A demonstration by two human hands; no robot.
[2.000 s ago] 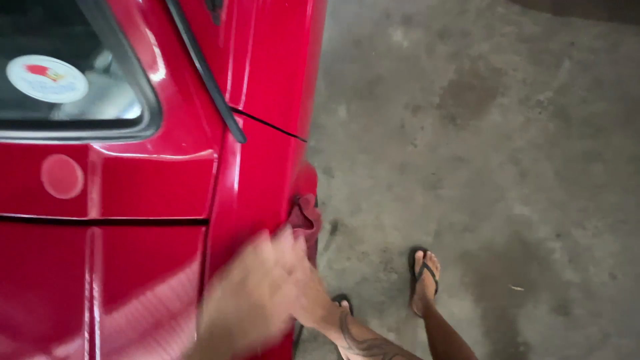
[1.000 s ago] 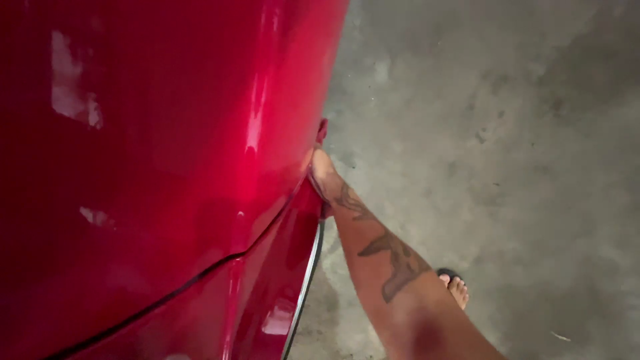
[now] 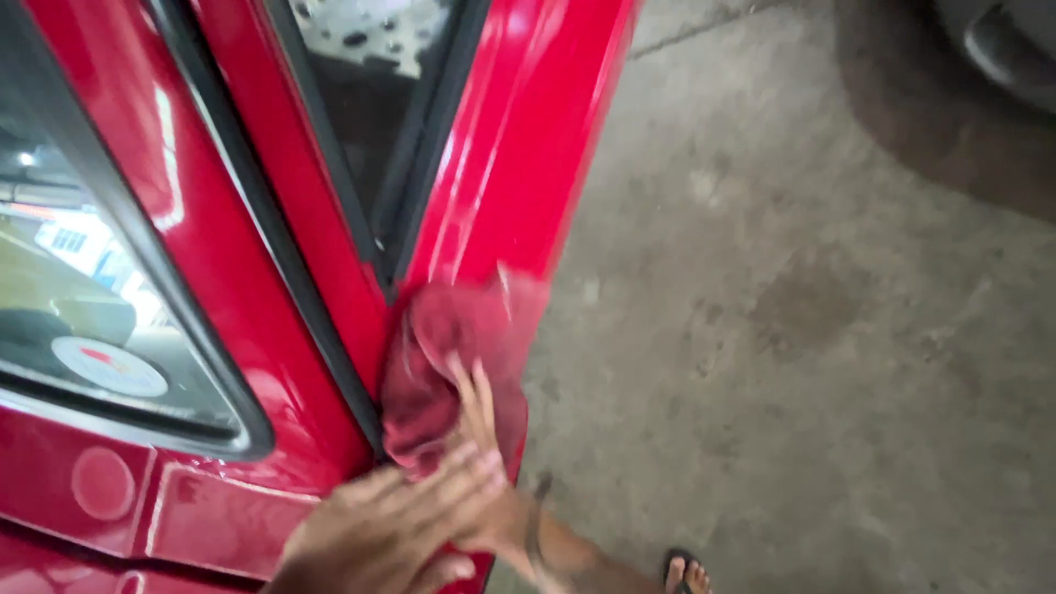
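Observation:
A dark red cloth (image 3: 445, 355) lies bunched and partly blurred on the red car's body panel (image 3: 528, 140), just below the narrow corner of a side window. My right hand (image 3: 483, 470), on a tattooed forearm coming from the lower right, has its fingers stretched out on the near part of the cloth. From the lower left my left hand (image 3: 388, 516) reaches across and overlaps the back of my right hand. Its fingers are blurred, with nothing seen in them. The cloth hides part of the panel's edge.
A window with a round sticker (image 3: 109, 366) and a black trim strip (image 3: 280, 239) are on the left. The concrete floor (image 3: 775, 330) runs along the car's right side. A sandalled foot (image 3: 686, 573) stands at the bottom, and part of a dark vehicle (image 3: 1006, 49) shows at the top right.
One second ago only one tattooed arm showed, its hand at the car's edge. Now both hands are together at the cloth, beside the side window. The view has shifted a lot.

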